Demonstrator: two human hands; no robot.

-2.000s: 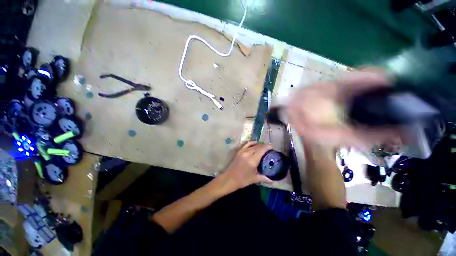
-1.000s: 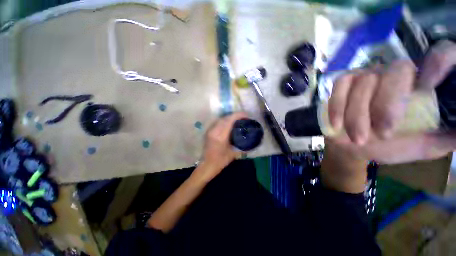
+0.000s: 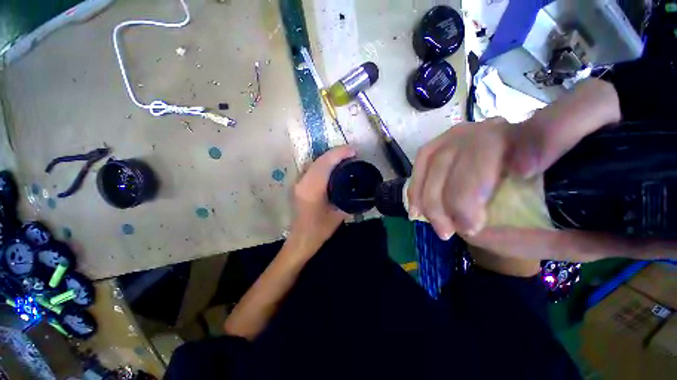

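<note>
My left hand (image 3: pixel 319 193) holds a black cylindrical housing (image 3: pixel 355 184) at the bench's front edge, its open or recessed end facing up. My right hand (image 3: pixel 475 178) is wrapped around the cream nose of an electric screwdriver (image 3: pixel 609 182) with a thick black body. The screwdriver lies nearly level from the right, and its black tip end is at the right rim of the housing. The thin bit reaches over the housing's face; whether it touches a screw cannot be told. No screw is distinguishable.
Another black housing (image 3: pixel 126 182) stands left beside open pliers (image 3: pixel 78 167). A white cable (image 3: pixel 130 74), mallet (image 3: pixel 375 111) and thin pale-handled tool (image 3: pixel 319 82) lie behind. Two glossy black round parts (image 3: pixel 433 84) and a pale box (image 3: pixel 586 44) are at back right. End caps (image 3: pixel 52 256) crowd the left.
The view has shifted right. My right hand has brought the screwdriver in from the right, and its tip end is now at the housing. My left hand still holds the housing.
</note>
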